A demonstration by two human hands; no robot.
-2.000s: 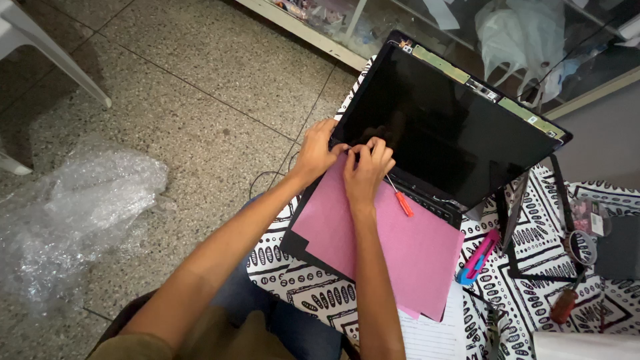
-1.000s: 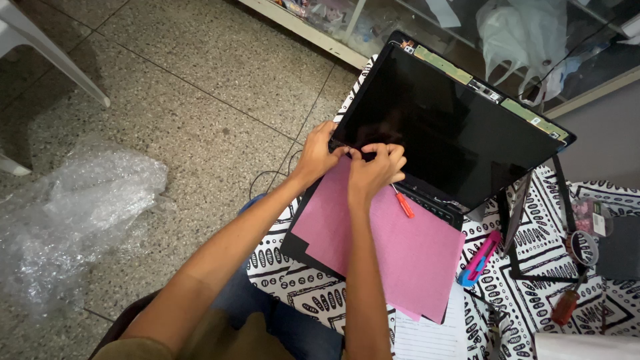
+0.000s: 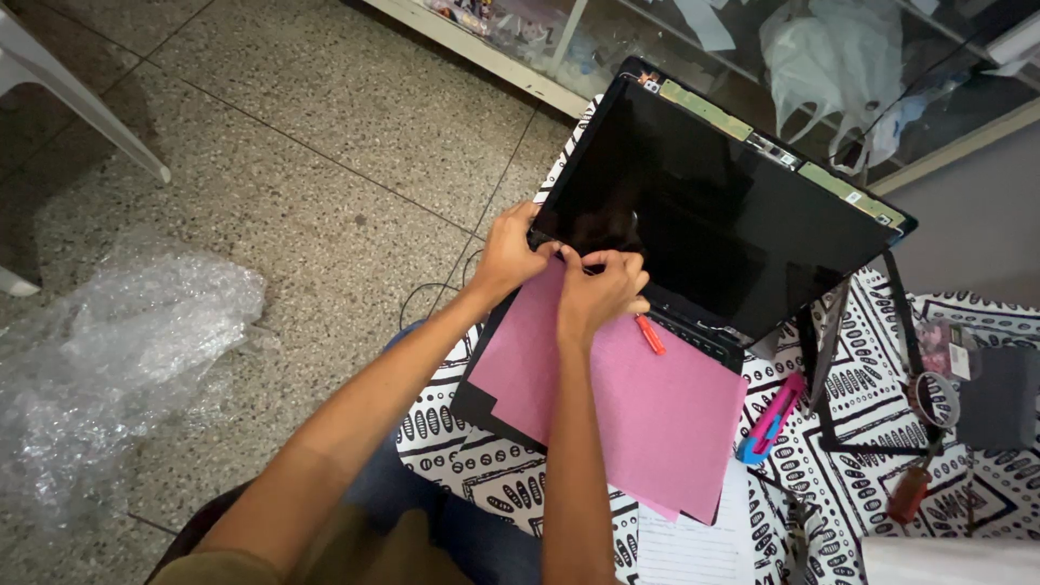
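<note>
An open laptop has its screen panel (image 3: 715,203) exposed, with the circuit strips along the top edge uncovered. My left hand (image 3: 516,252) grips the lower left corner of the screen near the hinge. Close against it, my right hand (image 3: 601,284) has thumb and fingers pinched at the screen's lower edge; whether something small is between them is hidden. Pink sheets (image 3: 658,414) cover most of the laptop's keyboard base (image 3: 520,435). A small screwdriver with a red handle (image 3: 650,334) lies on the pink sheet, just below my right hand.
Right of the laptop, a pink and blue utility knife (image 3: 770,421), a black bezel frame (image 3: 877,448), a roll of tape (image 3: 934,400) and a red-handled screwdriver (image 3: 910,493) lie on the patterned cloth. Lined paper (image 3: 691,548) is below. Bubble wrap (image 3: 130,366) and a white chair (image 3: 73,89) are on the left.
The fingers of my right hand have shifted slightly at the screen's lower edge. My left hand stays at the corner.
</note>
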